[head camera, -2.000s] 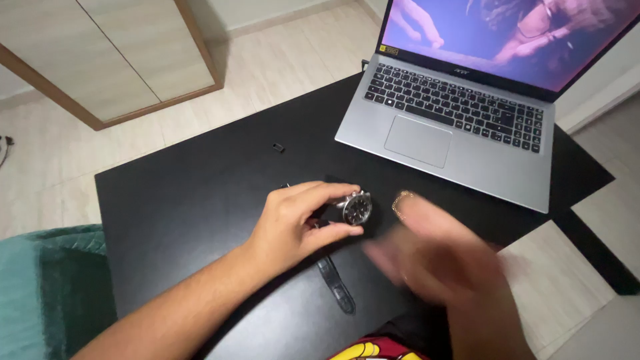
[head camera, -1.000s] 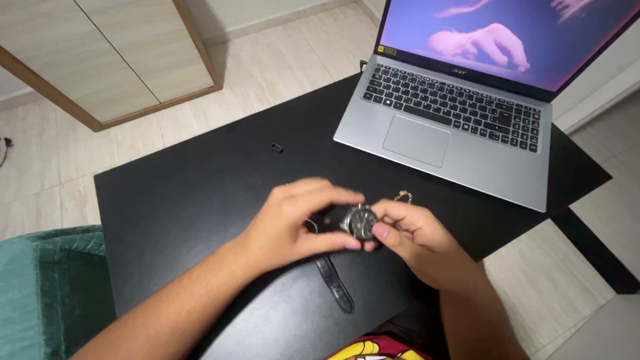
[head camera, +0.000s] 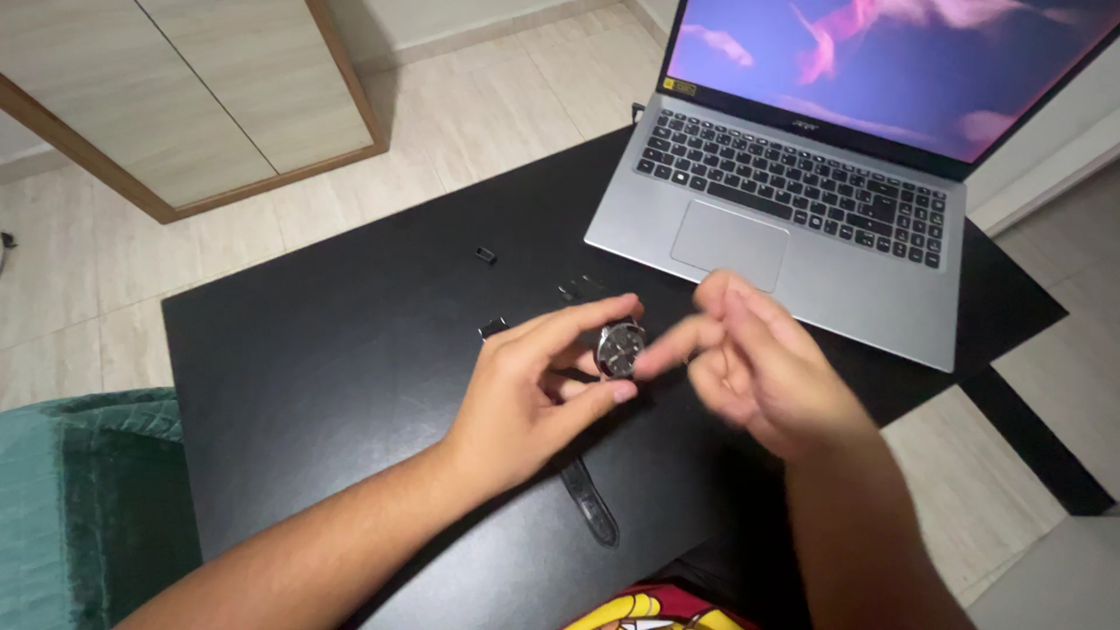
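Note:
Between thumb and fingers, my left hand (head camera: 542, 385) holds a round wristwatch case (head camera: 620, 349) with a dark dial and metal rim. My right hand (head camera: 770, 367) is just right of it, blurred, one fingertip at the edge of the case; whether it touches cannot be told. A black watch strap piece (head camera: 589, 501) lies on the table below my left hand, its upper end hidden. Above the left hand's knuckles is a small dark piece with a metal buckle (head camera: 493, 328). Thin shiny pieces (head camera: 581, 287) lie above the watch. A small black strap loop (head camera: 486, 255) lies farther up.
The black table (head camera: 306, 367) lies under my hands. An open silver laptop (head camera: 639, 210) stands at its back right, close above my right hand. Green quilted fabric (head camera: 96, 490) is at the lower left, and a wood-framed cabinet (head camera: 219, 105) stands beyond the table.
My right hand, holding the watch's right edge one second ago, has drawn back to the right, its fingers now raised. The watch stays in my left hand.

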